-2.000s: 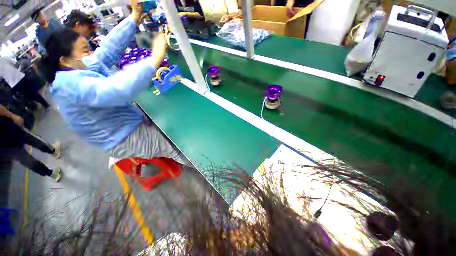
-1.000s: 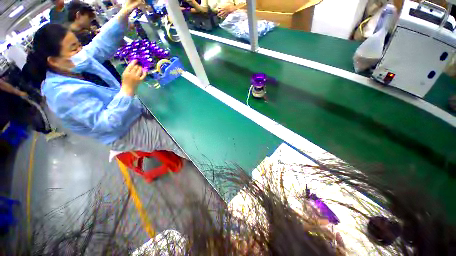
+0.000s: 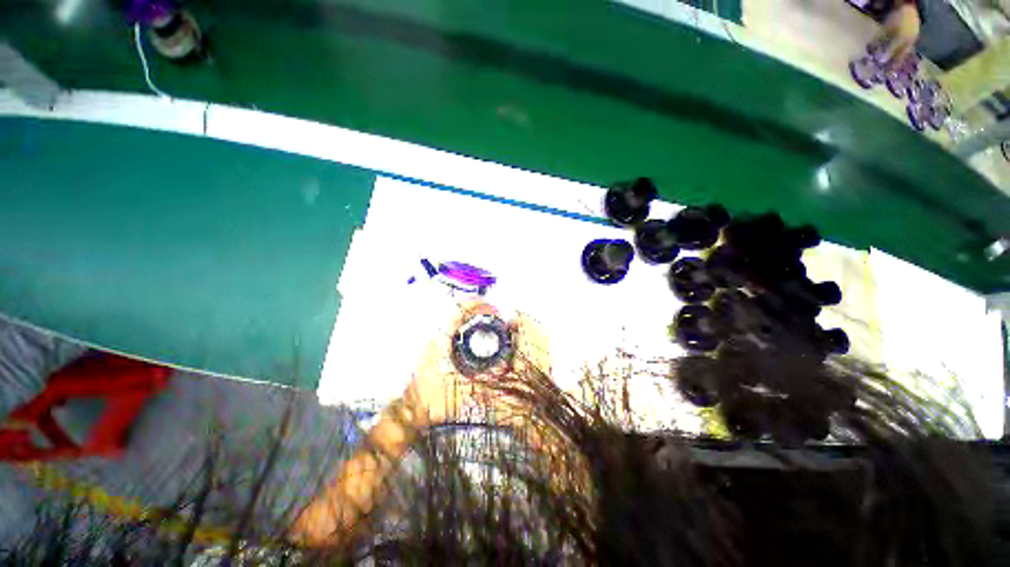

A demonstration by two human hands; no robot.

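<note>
A grey ring-shaped core (image 3: 483, 343) with a bright open centre is held over the white work sheet (image 3: 382, 238). My left hand (image 3: 434, 374) comes from the lower left and closes around it. My right hand (image 3: 534, 346) is close against its right side, blurred and partly hidden by hair, so its grip is unclear. A shiny purple housing (image 3: 465, 275) shows just beyond the fingertips; whether it is held or lies on the sheet cannot be told. Black flanged parts (image 3: 607, 260) are massed on the right of the sheet.
Beyond the white rail (image 3: 277, 133) runs the green conveyor belt (image 3: 366, 66), with a part-built unit (image 3: 172, 33) and its white lead at upper left. A red stool (image 3: 94, 404) stands at lower left. Another person's hand (image 3: 903, 33) is near purple parts (image 3: 908, 83) at upper right.
The view has swung right and down from the neighbouring worker to the white sheet. Both my hands and the ring-shaped core now show, and more black parts have come into view.
</note>
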